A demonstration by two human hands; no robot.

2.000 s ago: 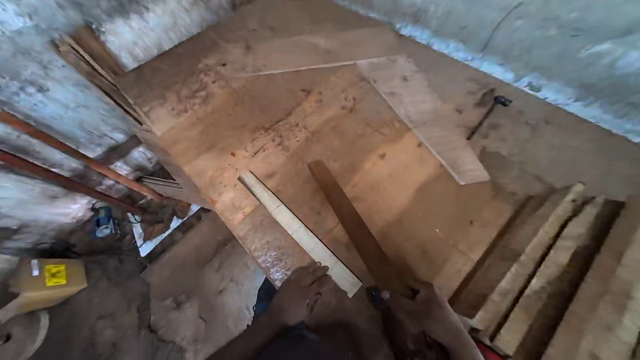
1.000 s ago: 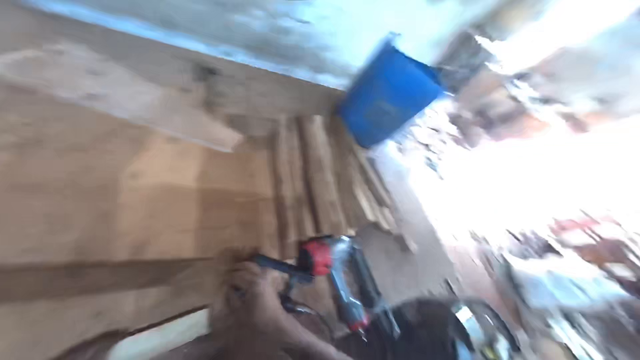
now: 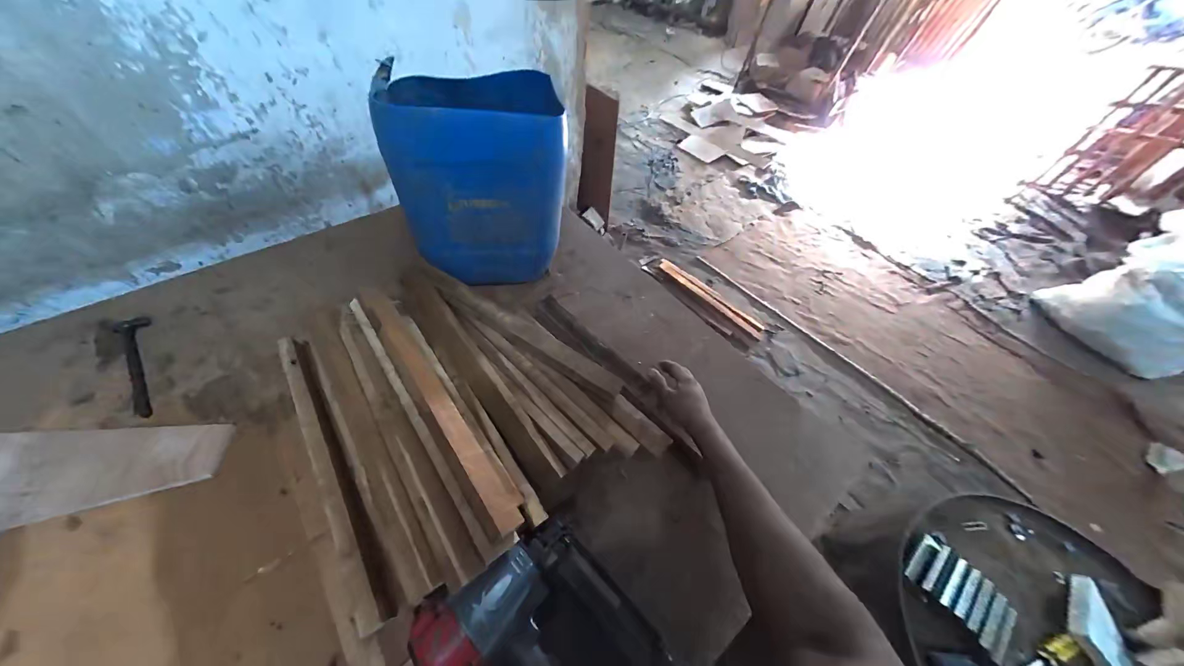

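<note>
My right hand reaches in from the lower right, its fingers curled over a dark wooden strip at the right side of a fanned pile of wooden strips. A red and grey nail gun, cut off by the bottom edge, is by the near ends of the strips; its handle is not clearly visible. My left hand is out of view. A hammer lies at the left on the wooden work surface, beyond a pale thin board.
A cut-open blue plastic container stands behind the strips near the wall. At the lower right, a round tray-like surface holds metallic fastener strips. More wood pieces lie beyond the work surface's right edge, and a white sack sits farther right.
The view has swung far to the right. Both hands were at the strips two seconds ago; now only my right hand shows, out at the dark strip in the pile.
</note>
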